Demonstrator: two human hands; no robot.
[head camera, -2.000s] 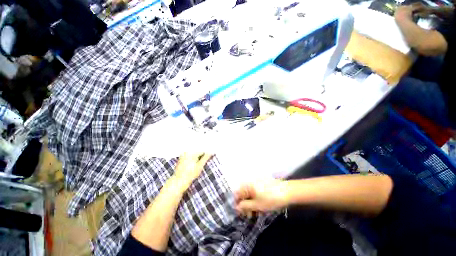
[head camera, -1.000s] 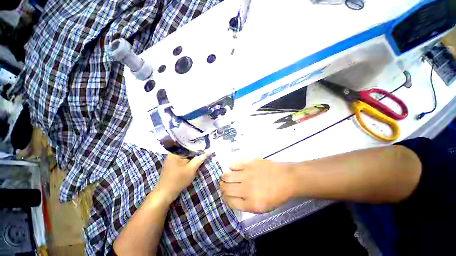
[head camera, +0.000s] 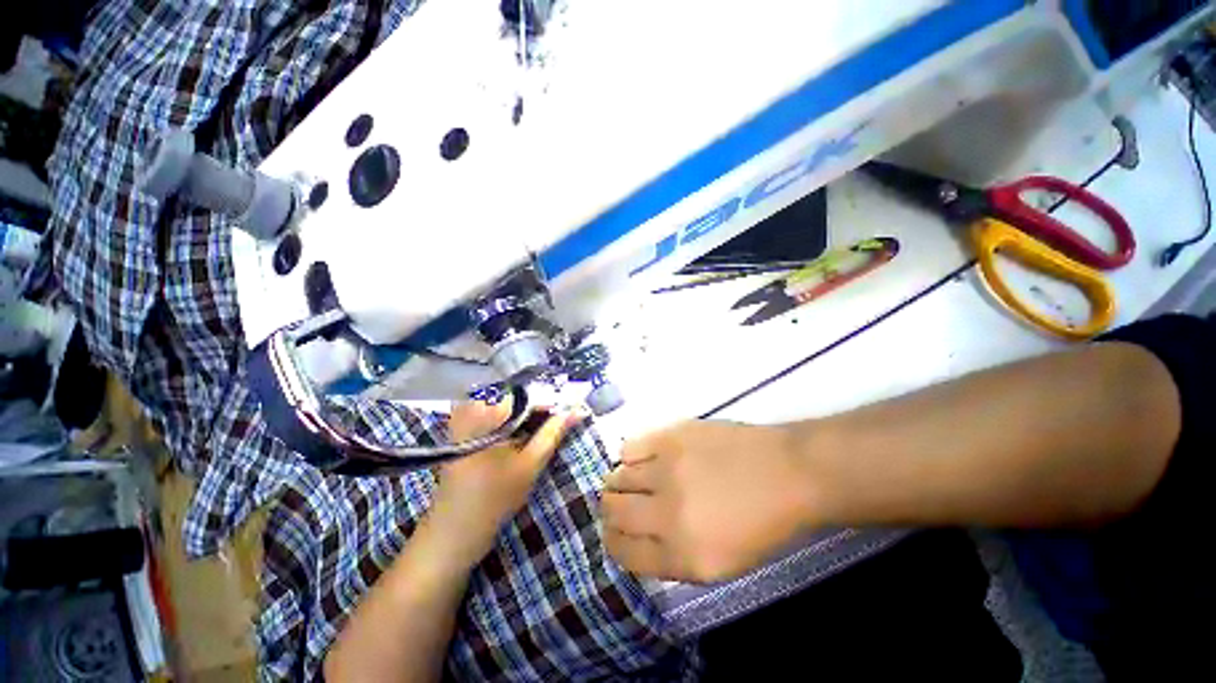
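Observation:
A plaid shirt piece (head camera: 534, 587) lies under the needle area of the white sewing machine (head camera: 440, 254) and hangs over the table's front edge. My left hand (head camera: 487, 487) lies on the cloth, its fingertips close to the presser foot and partly behind the curved shiny loop (head camera: 300, 414). My right hand (head camera: 700, 500) is at the cloth's right edge beside the needle area, its fingers curled down; the fingertips are hidden, but the cloth edge runs under them.
Scissors (head camera: 1047, 254) with red and yellow handles lie under the machine arm. Thread snips (head camera: 820, 280) and a flat black object (head camera: 774, 234) lie left of them. A plaid pile (head camera: 147, 227) is heaped behind and left of the machine. A thin dark cable is at the far right.
The view has moved closer, so the machine head looks larger. The shiny loop now stands lower and further left, in front of my left fingers. Both hands stay near the needle on the cloth.

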